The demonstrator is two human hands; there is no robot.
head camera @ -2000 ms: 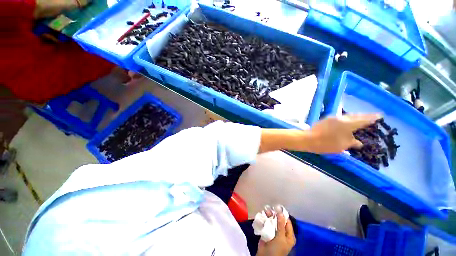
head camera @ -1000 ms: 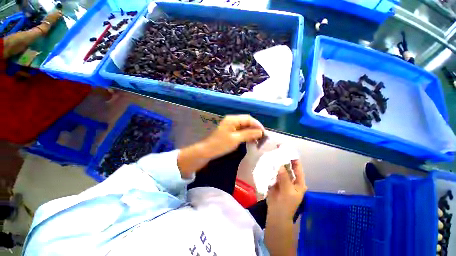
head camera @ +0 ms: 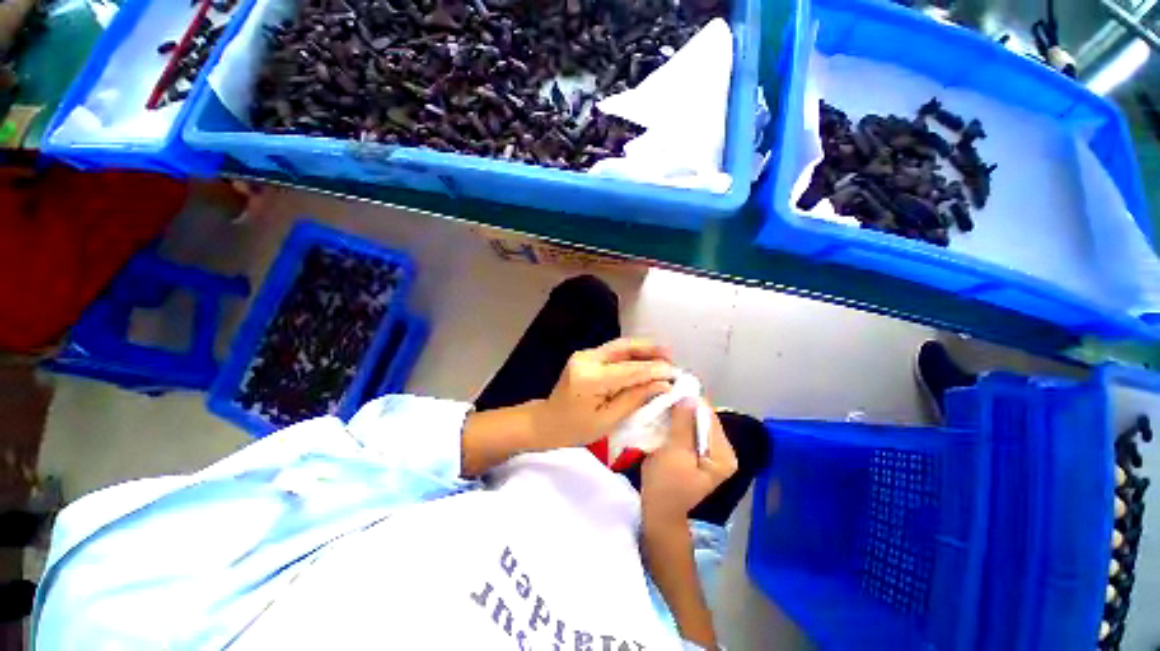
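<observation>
My left hand (head camera: 611, 390) and my right hand (head camera: 687, 468) meet above my lap. Both close on a crumpled white cloth (head camera: 646, 425) between them. The fingers and cloth hide any small dark part there. Small dark parts (head camera: 897, 172) lie in a heap in a white-lined blue tray (head camera: 941, 270) on the bench at the right. A larger blue tray (head camera: 471, 174) at the top centre is heaped with dark parts (head camera: 458, 83), with a loose white liner corner (head camera: 681, 115). A red object (head camera: 617, 455) shows partly below the cloth.
A white-lined blue tray (head camera: 121, 140) is at upper left. A blue floor tray (head camera: 229, 404) and blue stool (head camera: 108, 343) stand below it, near a person's red clothing (head camera: 64, 254). Blue crates (head camera: 840, 509) and a side tray with dark parts (head camera: 1126, 534) are at right.
My left hand came back from the right tray, held a small dark part a second ago, and has now moved onto the cloth in my right hand. The view has tilted down towards my lap.
</observation>
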